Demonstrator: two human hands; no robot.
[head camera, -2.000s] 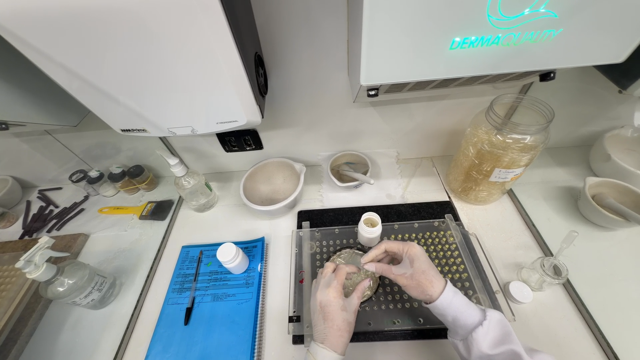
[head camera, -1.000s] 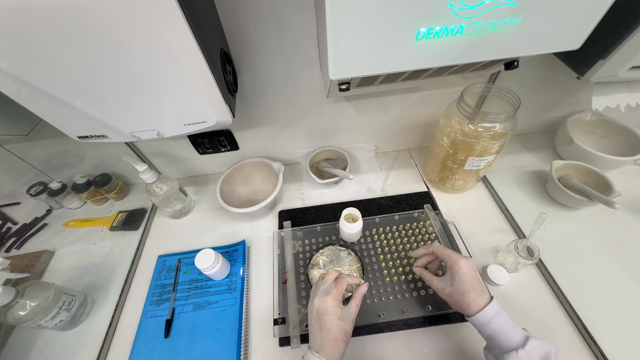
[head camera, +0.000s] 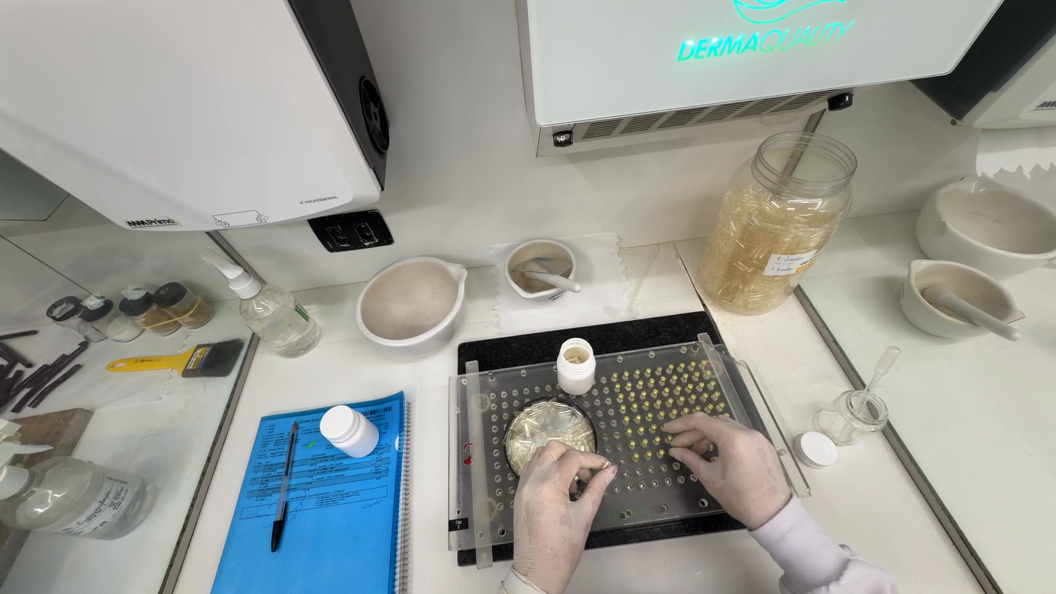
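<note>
A clear plastic capsule-filling board (head camera: 643, 495) lies on a black base, its right half holding rows of capsules with yellow contents (head camera: 656, 396). My gloved left hand (head camera: 557, 503) pinches a small clear capsule piece (head camera: 608, 465) at the near edge of a round dish of empty clear capsules (head camera: 551, 429). My gloved right hand (head camera: 730, 466) is over the board's right half, thumb and forefinger slightly apart at the filled rows; whether a tiny piece is between them cannot be told. An uncapped white bottle (head camera: 576, 367) stands at the board's far edge, with something pale inside.
A blue spiral notebook (head camera: 330, 495) with a pen (head camera: 285, 487) and a closed white bottle (head camera: 350, 431) lies left. Behind are mortars (head camera: 411, 305), a spray bottle (head camera: 276, 318) and a large jar of capsules (head camera: 775, 231). A glass jar with a pipette (head camera: 854, 412) and white cap (head camera: 817, 450) stand right.
Two seconds ago both hands were together over the dish. The right hand has since moved right to the filled rows, while the left has stayed by the dish.
</note>
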